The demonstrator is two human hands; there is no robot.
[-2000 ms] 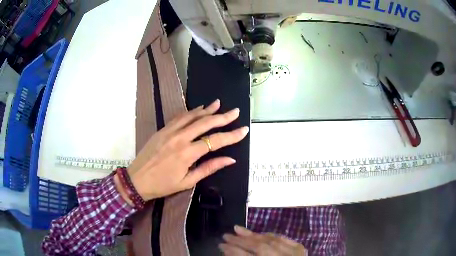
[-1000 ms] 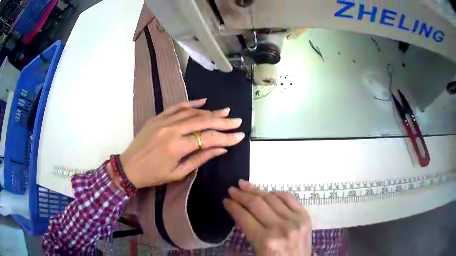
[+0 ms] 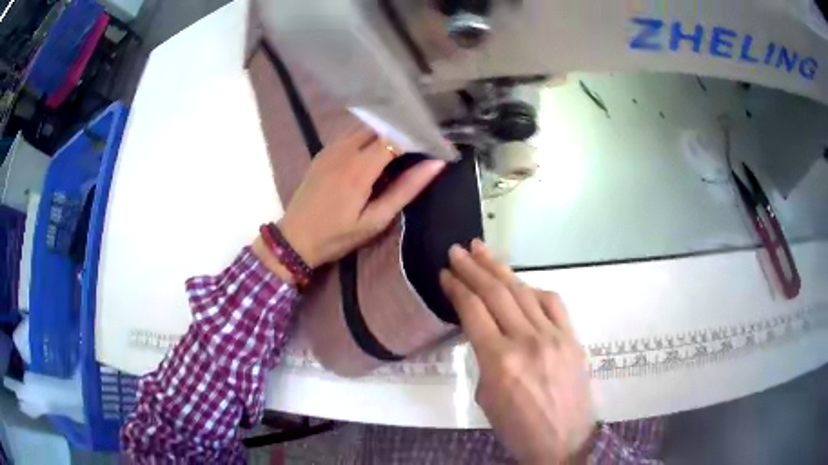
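A dark fabric strip (image 3: 442, 222) lies under the head of the white sewing machine (image 3: 581, 41), its right edge near the presser foot. A striped pinkish-brown band (image 3: 386, 295) with a narrow black line curves beside and around its near end. My left hand (image 3: 349, 195) lies on the band and the dark strip, its fingertips partly hidden behind the machine head. My right hand (image 3: 522, 350) rests with its fingertips on the dark strip's right edge near the fold. The needle area is blurred.
Red-handled snips (image 3: 772, 236) lie on the machine bed at right. A measuring tape strip (image 3: 663, 350) runs along the table's front edge. A blue plastic crate (image 3: 109, 263) stands at left with white cloth (image 3: 59, 395) at its edge. Loose threads lie behind the needle.
The dark strip and striped band have moved forward under the machine, and their near fold is now on the table. Both hands have moved forward, the left close to the machine head.
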